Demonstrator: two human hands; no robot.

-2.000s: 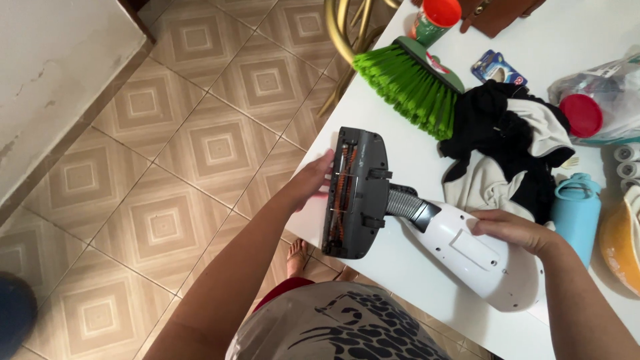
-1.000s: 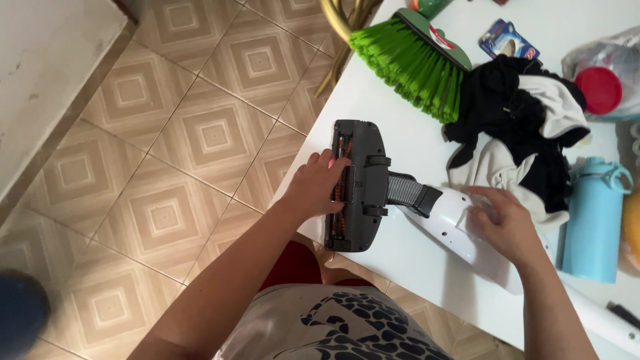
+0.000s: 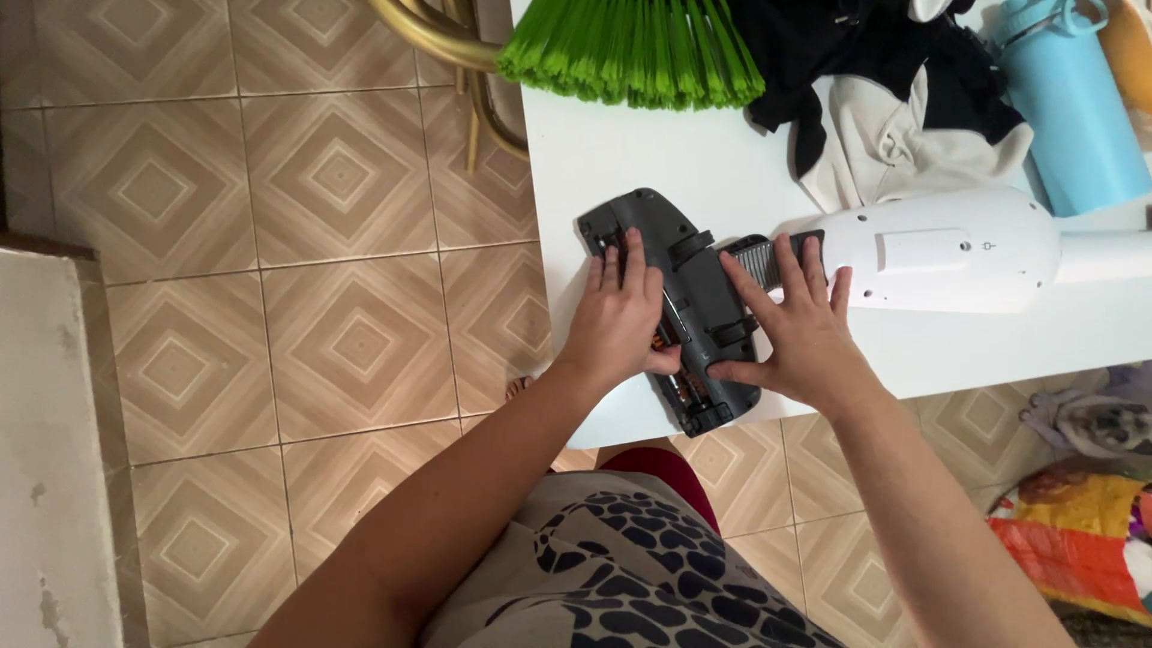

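A white vacuum cleaner body (image 3: 945,252) lies on the white table, its dark grey floor head (image 3: 670,279) turned underside up at the table's corner. My left hand (image 3: 616,315) rests over the slot of the head, fingertips at its upper part and thumb near the brush roller (image 3: 691,387), which is partly hidden. My right hand (image 3: 796,328) is spread over the ribbed neck (image 3: 756,265), its thumb touching the head's lower part and its fingers reaching the edge of the white body.
Green broom bristles (image 3: 634,54) lie beyond the head. Black and white cloth (image 3: 891,135) and a light blue bottle (image 3: 1071,108) are behind the vacuum body. A gold metal frame (image 3: 441,36) stands beside the table. A dog (image 3: 1098,423) is on the floor at the right.
My right hand has moved from the white body to the neck and floor head. My left hand has gone from beside the head onto its roller slot. The head now lies tilted; the view has shifted.
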